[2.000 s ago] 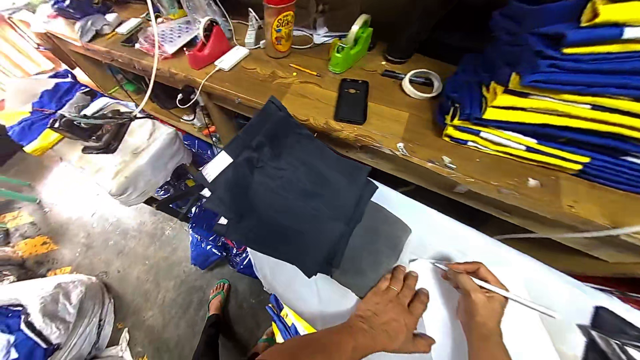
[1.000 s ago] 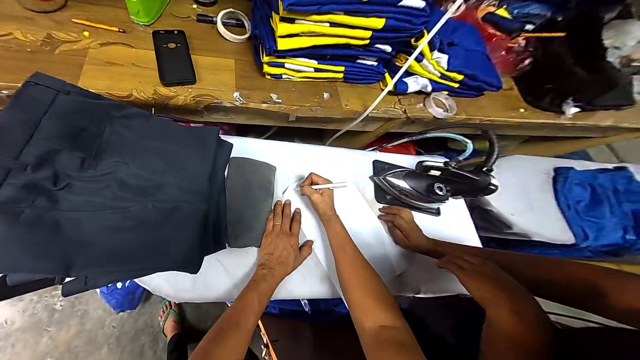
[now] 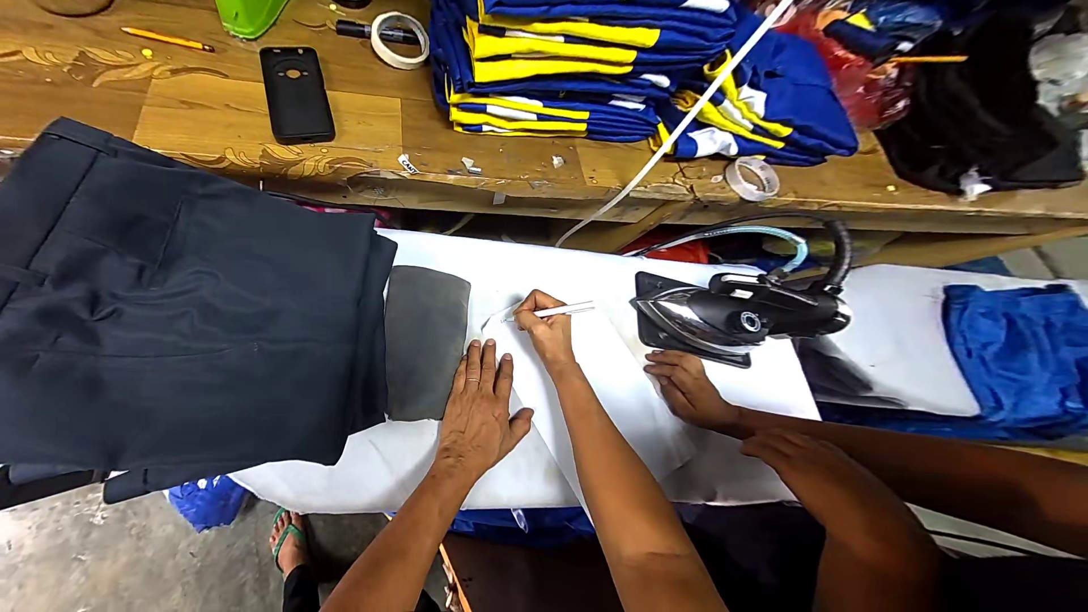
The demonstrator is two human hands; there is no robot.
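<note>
My left hand (image 3: pixel 484 408) lies flat, palm down, its fingertips at the right edge of a dark grey flat piece (image 3: pixel 427 344) and on the white sheet. Close to its right, my right hand (image 3: pixel 546 327) grips a white pen (image 3: pixel 565 309), the tip low over the upper left edge of a white sheet (image 3: pixel 595 374). Folded dark trousers (image 3: pixel 187 297) lie left of the grey piece. On the right, a steam iron (image 3: pixel 731 314) rests on a black plate. Whether the sheet is paper or cloth, I cannot tell.
A co-worker's hand (image 3: pixel 693 391) touches the sheet's right side, with another hand (image 3: pixel 790 459) nearby. The wooden table (image 3: pixel 357 170) behind holds a phone (image 3: pixel 297 95), a pencil (image 3: pixel 167 39), tape rolls (image 3: pixel 399 40) and stacked blue-yellow garments (image 3: pixel 552 68). Blue cloth (image 3: pixel 1016 357) lies far right.
The view has swung right, bringing the iron and the co-worker's hands into sight. My left hand stays flat, and my right hand still holds the pen at the sheet's upper edge.
</note>
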